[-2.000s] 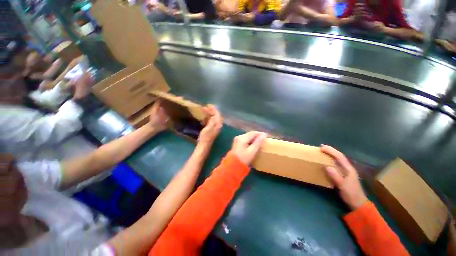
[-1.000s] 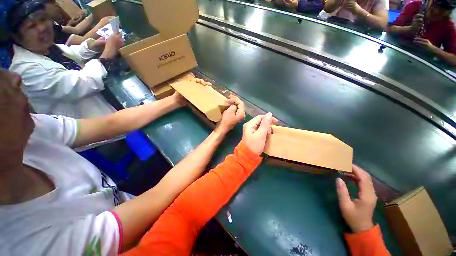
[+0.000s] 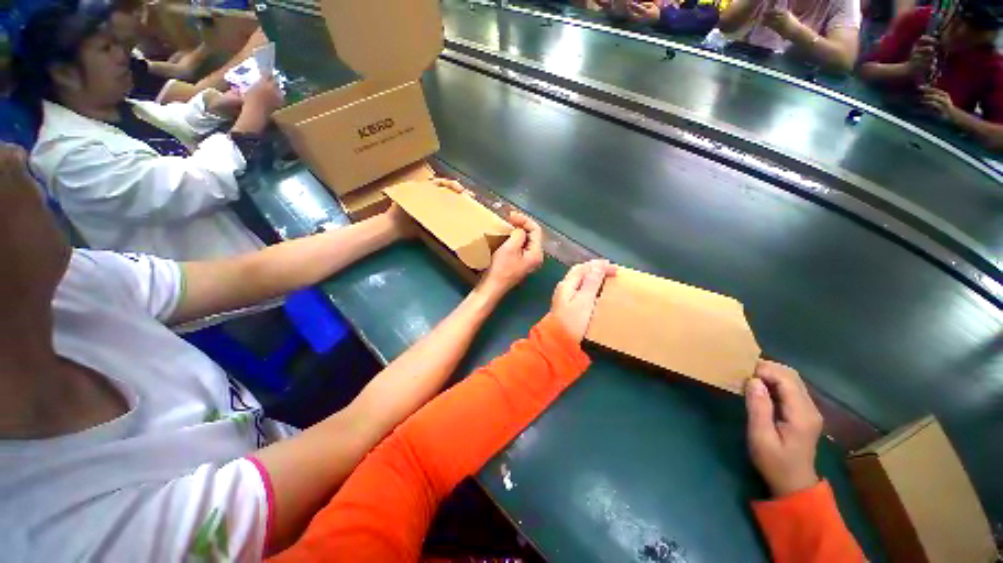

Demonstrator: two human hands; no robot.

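Note:
A plain brown mailer box [image 3: 673, 328] is held between my two orange-sleeved arms over the green ledge. Its broad panel faces me, with an angled corner at the right end. My left hand [image 3: 581, 297] grips the box's left end. My right hand [image 3: 783, 423] pinches the lower right corner of the panel between thumb and fingers. The inside of the box is hidden.
Another brown box [image 3: 922, 495] stands at right on the ledge. At left, a worker's hands hold a similar box [image 3: 451, 223]. A larger printed carton [image 3: 368, 132] stands behind it. The green conveyor [image 3: 660, 187] with metal rails runs beyond; people sit opposite.
My right hand was open just below the box's right end and now pinches its corner. The panel faces me more than before. The left neighbour's box has barely moved.

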